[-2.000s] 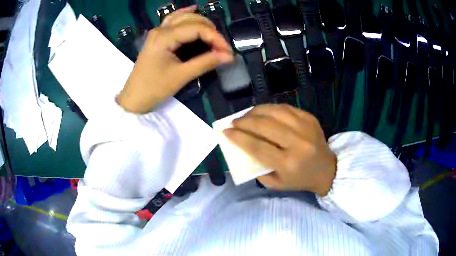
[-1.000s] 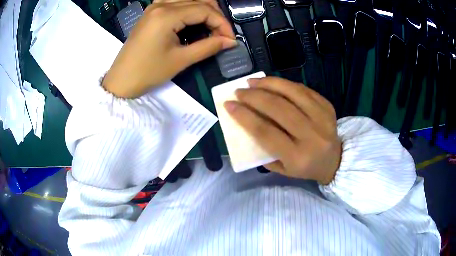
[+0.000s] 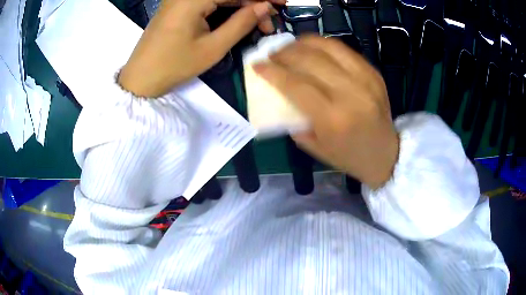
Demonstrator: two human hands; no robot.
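My right hand (image 3: 340,103) is blurred and holds a thick cream smoothing pad (image 3: 268,103). The pad's far edge lies over the place where a smartwatch was seen; that watch's face and film label are hidden. My left hand (image 3: 190,43) is at the top, thumb and fingertips close together just beyond the pad; whether they hold the label's edge cannot be told. A large white label sheet (image 3: 225,129) with faint print lies under my left forearm. Black watch straps (image 3: 248,170) extend towards me from under the hands.
Rows of smartwatches (image 3: 395,43) with black straps lie to the right on the green bench (image 3: 40,164). Torn backing paper (image 3: 26,109) lies at the far left. Blue bins (image 3: 29,193) and grey floor with yellow lines show below the bench edge.
The right hand and pad have moved forward over the watch, covering the grey film label seen before. The left hand stays near its place. The whole view has shifted, with the bench contents higher.
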